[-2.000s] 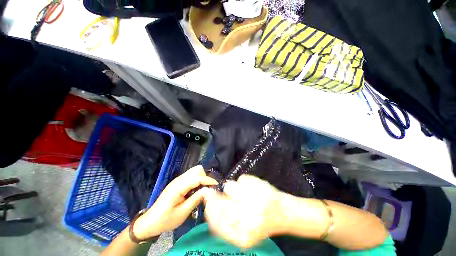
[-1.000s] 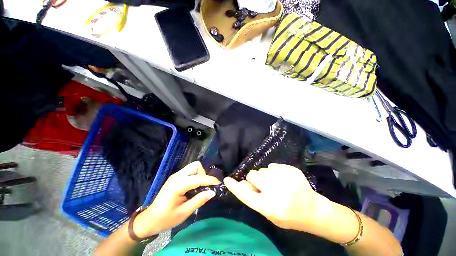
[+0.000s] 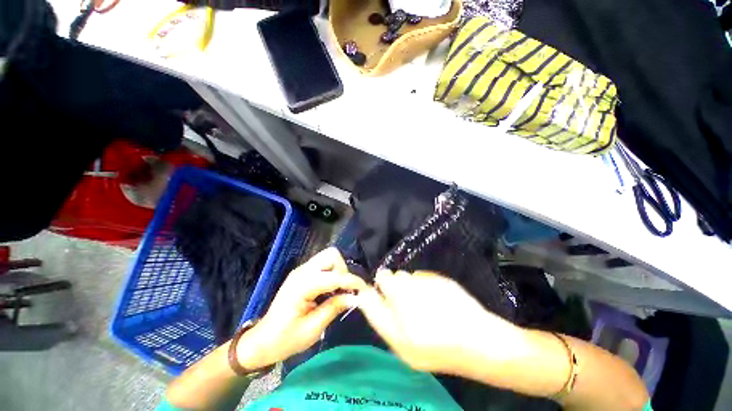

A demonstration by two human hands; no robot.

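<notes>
A black glittering trim [image 3: 425,234] runs slantwise from my hands up to the table's front edge, where a pale spot shows at its end. Dull black garment fabric [image 3: 393,210] lies below and behind it on my lap. My left hand [image 3: 309,301] pinches the trim's near end between thumb and fingers. My right hand [image 3: 409,309] meets it, with its fingertips at the same spot. A thin pale glint shows just under the touching fingertips; I cannot tell whether it is a needle or thread.
The white table [image 3: 385,148] bears a smartphone [image 3: 299,60], a tan container [image 3: 385,60] with dark pieces, a yellow-and-black striped bundle [image 3: 526,88], scissors [image 3: 654,197] and black cloth [image 3: 642,72]. A blue crate [image 3: 201,273] stands on the floor left, a purple stool [image 3: 630,341] right.
My right hand has turned and closed in against my left fingertips. Less of the trim shows between the hands. The view has shifted slightly.
</notes>
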